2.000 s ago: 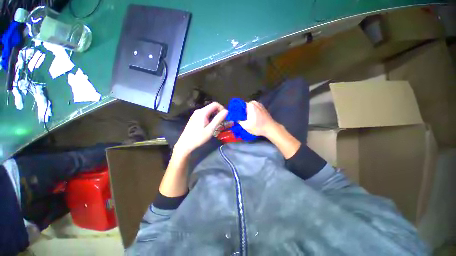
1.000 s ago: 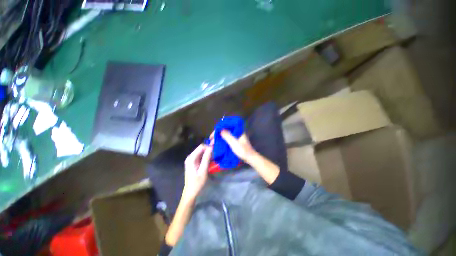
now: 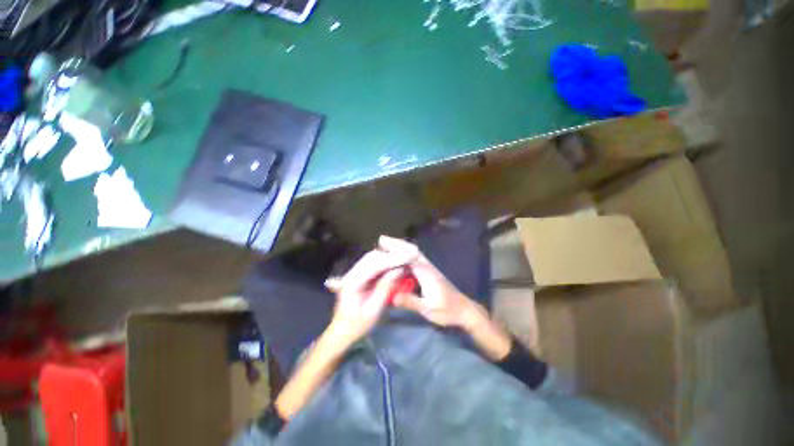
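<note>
My left hand (image 3: 370,283) and my right hand (image 3: 438,292) are together over my lap, fingers touching. Whether they hold something small between them cannot be told; a red patch shows between the palms. The crumpled blue cloth (image 3: 594,80) lies on the right end of the bench, away from both hands. A solar panel (image 3: 293,134) lies back side up at the bench's front edge, left of and beyond my hands. Its black junction box (image 3: 249,167) has two light dots, and a thin black cable (image 3: 263,214) runs from it towards the near edge.
The green bench (image 3: 418,96) carries white scraps (image 3: 120,199) and a clear bottle (image 3: 131,120) at left, and thin white strands (image 3: 509,19) at the far side. Open cartons stand left (image 3: 174,375) and right (image 3: 601,348) of my legs. A red stool (image 3: 78,401) is at far left.
The blue cloth was in my right hand and now lies on the right end of the bench. My hands have come together. The view has shifted; the panel still lies on the bench.
</note>
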